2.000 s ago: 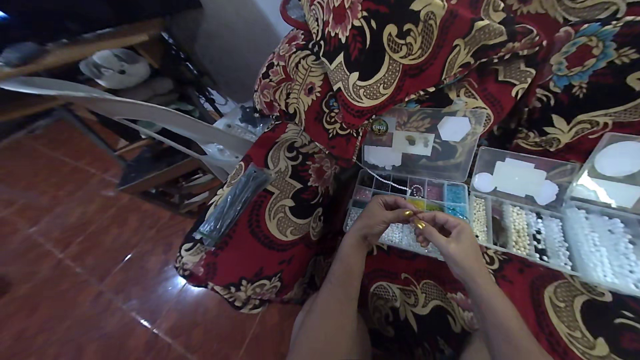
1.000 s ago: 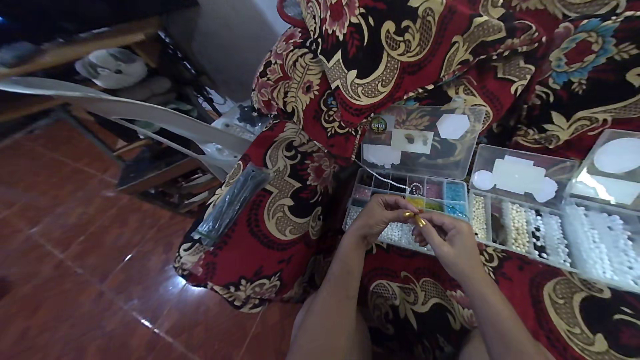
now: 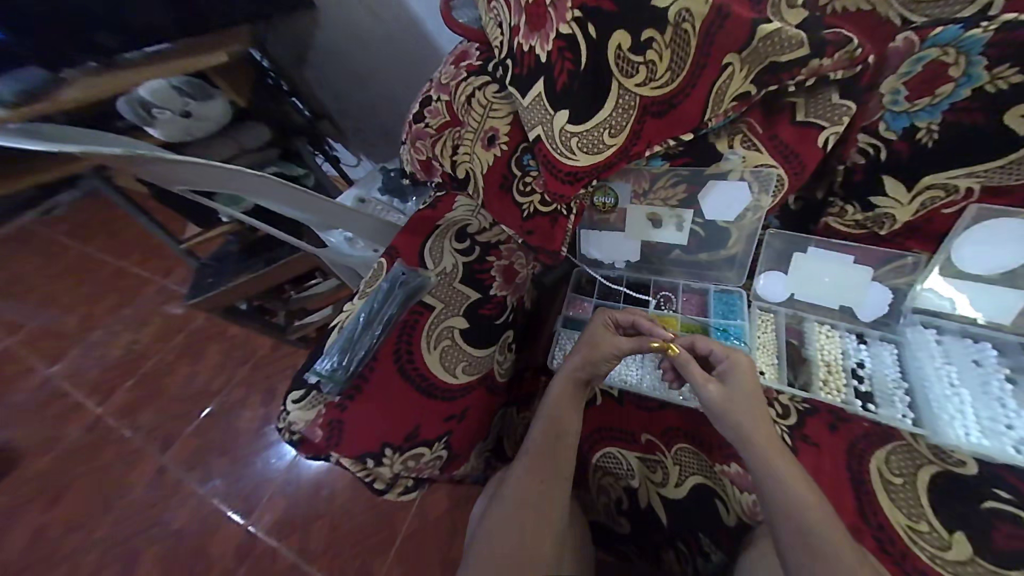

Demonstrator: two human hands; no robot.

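Note:
My left hand (image 3: 612, 344) and my right hand (image 3: 714, 370) meet over a divided clear plastic bead box (image 3: 560, 316), fingertips pinched together. What lies between the fingertips is too small to tell; a thin dark strand seems to run right from them. A string of small white beads (image 3: 612, 285) runs from the box's lid edge down to a small coil (image 3: 664, 302) just above my fingers. Compartments around my hands hold white, yellow, green, pink and turquoise beads (image 3: 728, 305). The transparent lid (image 3: 680, 224) leans open behind, with paper pieces on it.
Two more open bead boxes, one with cream and white beads (image 3: 832, 372) and one with white beads (image 3: 972, 392), stand at right on the red patterned cloth (image 3: 496, 424). A clear plastic packet (image 3: 372, 324) lies left. Beyond are a pale plastic chair (image 3: 264, 188) and a wooden shelf (image 3: 184, 60).

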